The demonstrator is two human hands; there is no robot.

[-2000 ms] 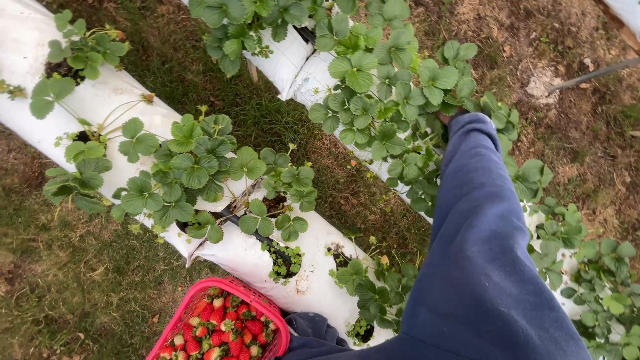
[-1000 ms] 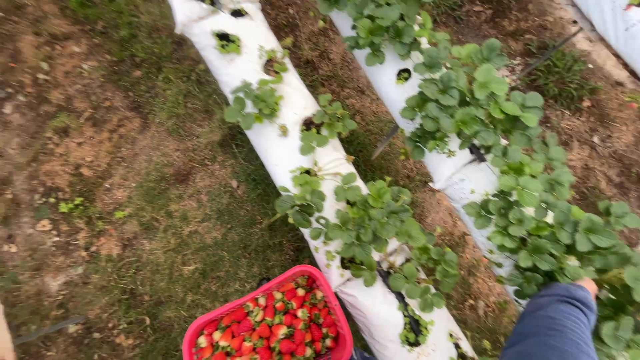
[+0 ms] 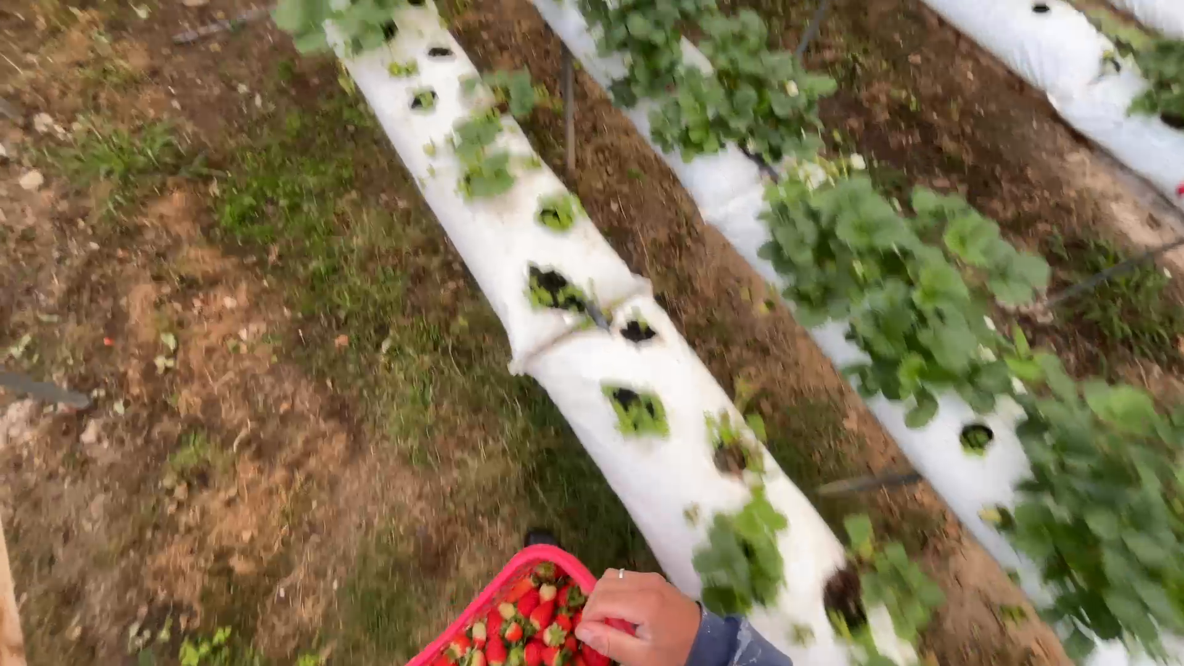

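A pink-red plastic basket (image 3: 477, 606) full of red strawberries (image 3: 529, 620) shows at the bottom edge. My right hand (image 3: 640, 618), with a ring on one finger and a blue sleeve (image 3: 735, 640), is over the basket's right side. Its fingers are curled near the fruit and rim; whether they hold a berry cannot be told. My left hand is out of view. Just right of the hand, a strawberry plant (image 3: 738, 560) grows from a white plastic-covered grow bag (image 3: 592, 444).
A second white row (image 3: 911, 421) with dense strawberry plants (image 3: 897, 277) runs along the right, and another row (image 3: 1036, 60) lies at the upper right. Grassy soil (image 3: 305, 398) borders the left. Metal stakes (image 3: 569, 111) stand between the rows.
My right arm, earlier reaching into the plants of the right-hand row, is now back with the hand at the basket. The view has moved along the rows.
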